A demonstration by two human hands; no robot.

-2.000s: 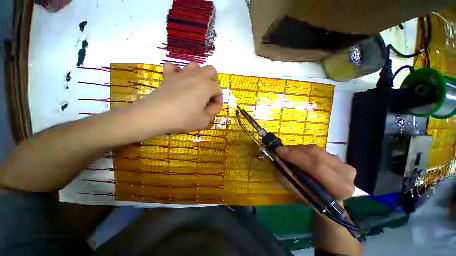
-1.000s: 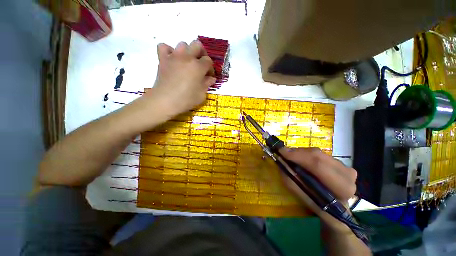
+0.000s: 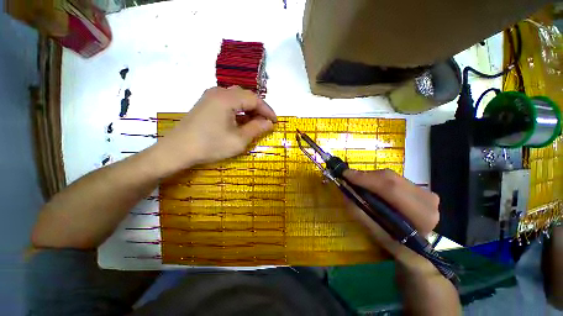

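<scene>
The amber flexible circuit sheet (image 3: 222,213) lies on the white bench, with thin dark red lead wires along its rows and past its left edge. My left hand (image 3: 231,126) is over the sheet's upper part, thumb and forefinger pinched on a thin lead wire (image 3: 279,120) near the top edge. My right hand (image 3: 395,200) holds the dark soldering iron (image 3: 376,216), its tip just right of the left fingertips; contact with the sheet cannot be told. The red and black wire bundle (image 3: 241,65) lies beyond the sheet.
A cardboard carton (image 3: 395,37) and a yellowish tin (image 3: 426,89) stand beyond the sheet. At the right are a black soldering station (image 3: 457,179), a green-rimmed solder spool (image 3: 525,120) and more amber sheets (image 3: 546,179). A red container (image 3: 86,31) is at the far left.
My left hand has moved from the wire bundle back over the sheet, its fingers now pinched near the iron tip. My right hand still holds the iron in nearly the same place.
</scene>
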